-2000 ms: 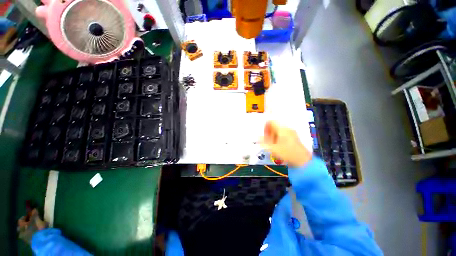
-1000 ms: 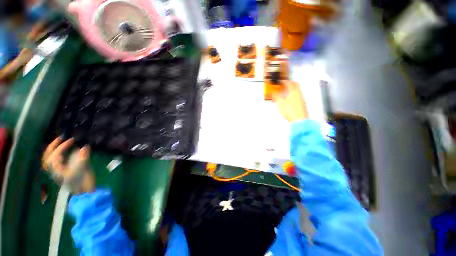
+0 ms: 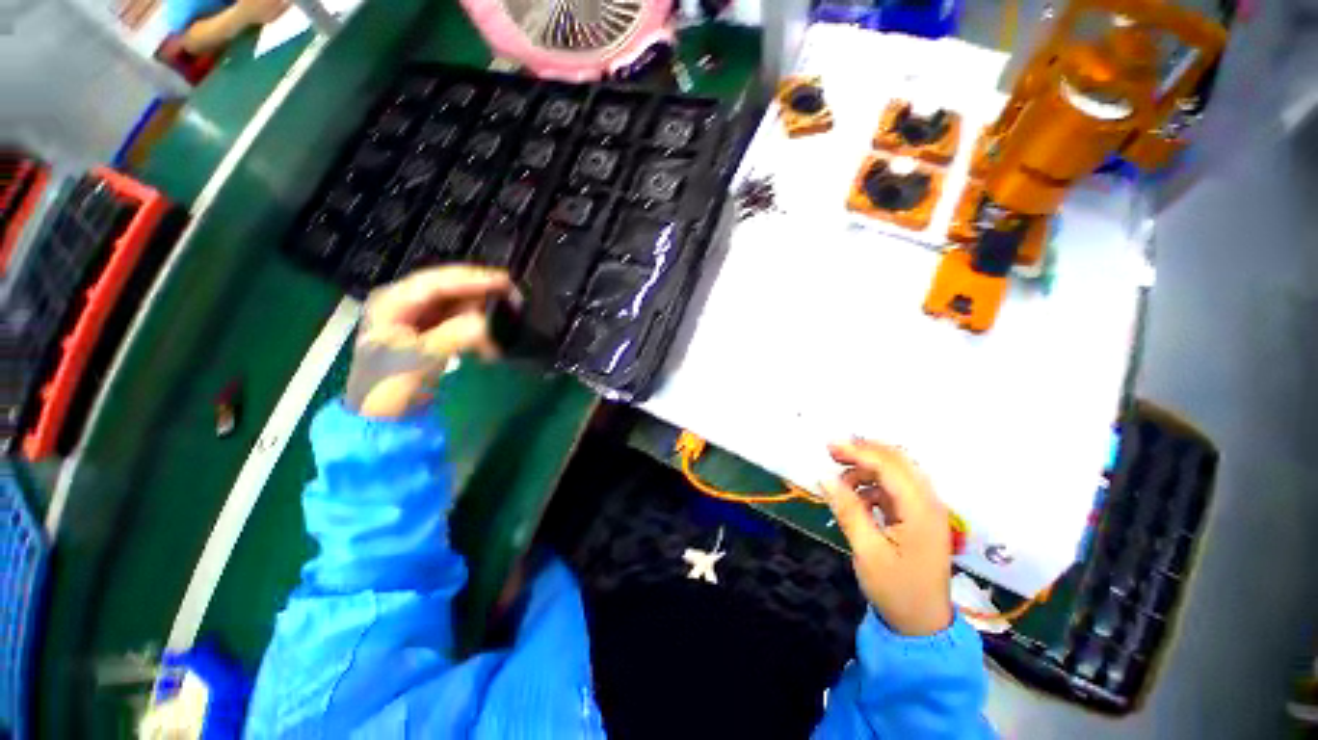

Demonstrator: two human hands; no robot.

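Observation:
My left hand (image 3: pixel 419 333) grips a small black part (image 3: pixel 509 321) between thumb and fingers, over the front edge of the large black blister tray (image 3: pixel 636 282). The part is blurred. My right hand (image 3: pixel 893 528) is at the front edge of the white machine base (image 3: pixel 810 347), fingers apart, with nothing visible in it. Several orange fixtures (image 3: pixel 899 188) with dark round centres stand on the base. The orange press head (image 3: pixel 1077 116) hangs over the right ones. A plain orange block (image 3: pixel 966 289) lies in front of them, with a black piece at its rear end.
A pink fan (image 3: pixel 571 29) stands behind the tray. Loose black parts (image 3: pixel 756 197) lie on the base's left. A second black tray (image 3: pixel 1142 564) is right of the base. Red-edged trays (image 3: pixel 94 311) are at far left. Another person's arm (image 3: pixel 224 26) shows at top left.
The view has swung left. My left hand has come to the tray's front and now holds a black part. My right hand has moved from the plain orange block back to the base's front edge.

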